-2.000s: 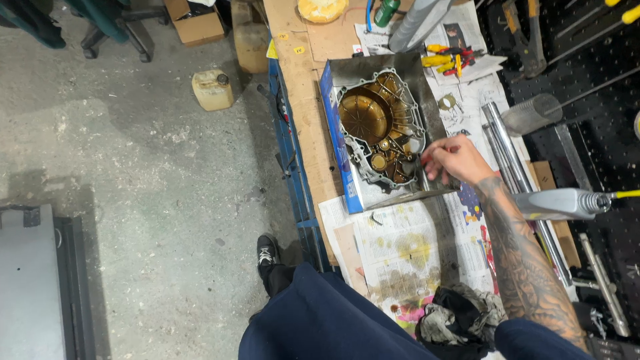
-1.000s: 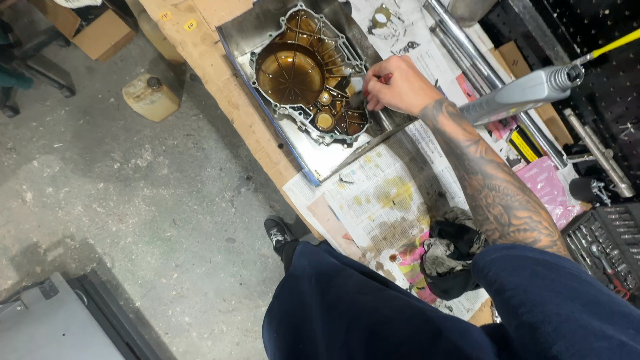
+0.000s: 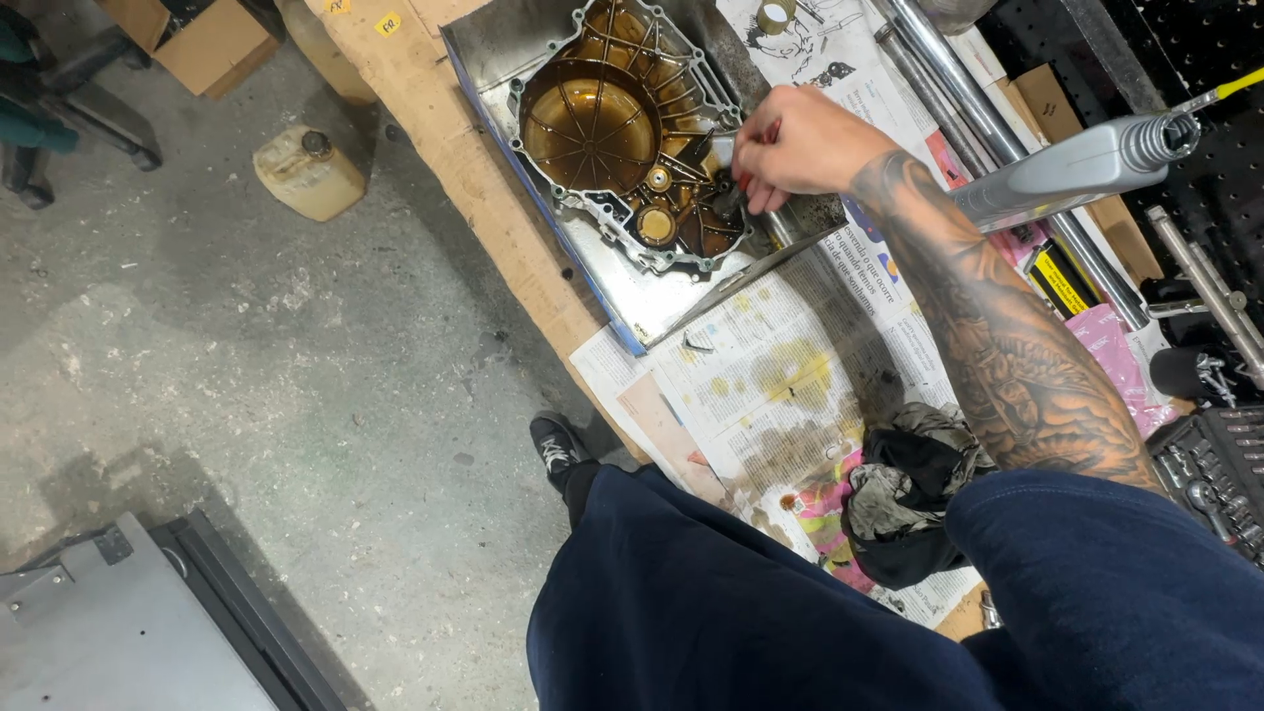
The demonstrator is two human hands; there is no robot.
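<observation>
An oily metal engine cover (image 3: 592, 128) lies with its ribbed inside up in a sheet-metal tray (image 3: 632, 301) that has a blue outer side. My right hand (image 3: 805, 143) reaches over the tray's right side, at the cover's lower right edge. Its fingers are closed on a small tool with a red part (image 3: 748, 181), mostly hidden by the fingers; a dark end touches or nears the cover. My left hand is out of view.
Stained newspaper (image 3: 770, 385) covers the bench beside a crumpled black and grey rag (image 3: 904, 494). Right of the tray lie a grey plastic bottle (image 3: 1076, 168), metal tubes (image 3: 973, 89) and a socket set (image 3: 1210, 474). A plastic canister (image 3: 311, 173) stands on the floor.
The view has shifted and turned toward the bench's right side. My right hand remains at the right of the engine cover, with its fingers slightly moved.
</observation>
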